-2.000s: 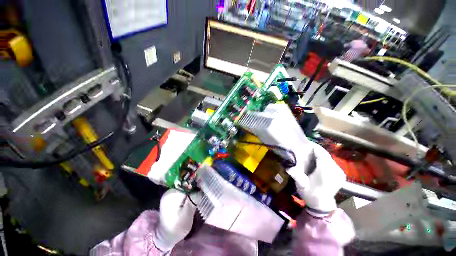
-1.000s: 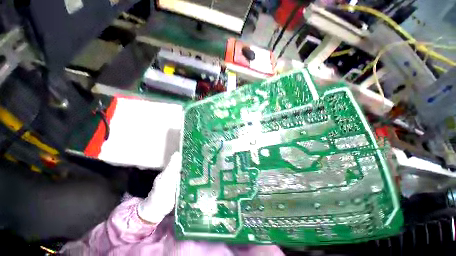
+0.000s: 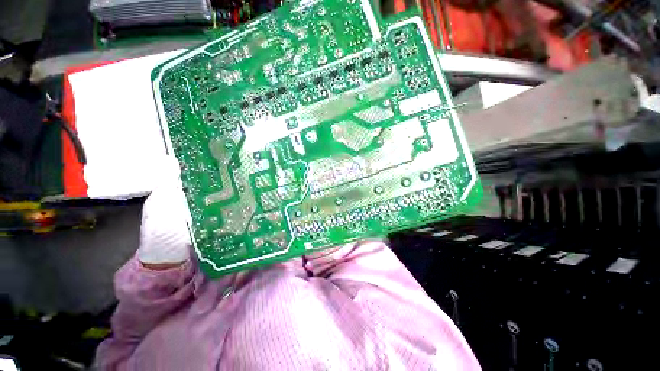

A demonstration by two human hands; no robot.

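Observation:
The green power board (image 3: 326, 138) fills the middle of the head view, its solder side facing me. It is tilted, with white border lines, silvery solder areas and a stepped top edge. My left hand (image 3: 165, 226), in a white glove, is at the board's lower left edge and holds it; the fingers are partly hidden behind the board. My right hand does not show. The parts on the board's other side are hidden.
A white sheet (image 3: 119, 130) on a red mat (image 3: 74, 163) lies left of the board, with a dark cable-like thing at its left edge. A finned heatsink (image 3: 152, 12) is at the top left. Black trays (image 3: 535, 290) are at the lower right. Conveyor rails (image 3: 499, 67) run behind the board.
The board was turned from parts side to solder side, then moved left and up in view. My right hand, seen earliest at the board, no longer shows. The view has tipped further down.

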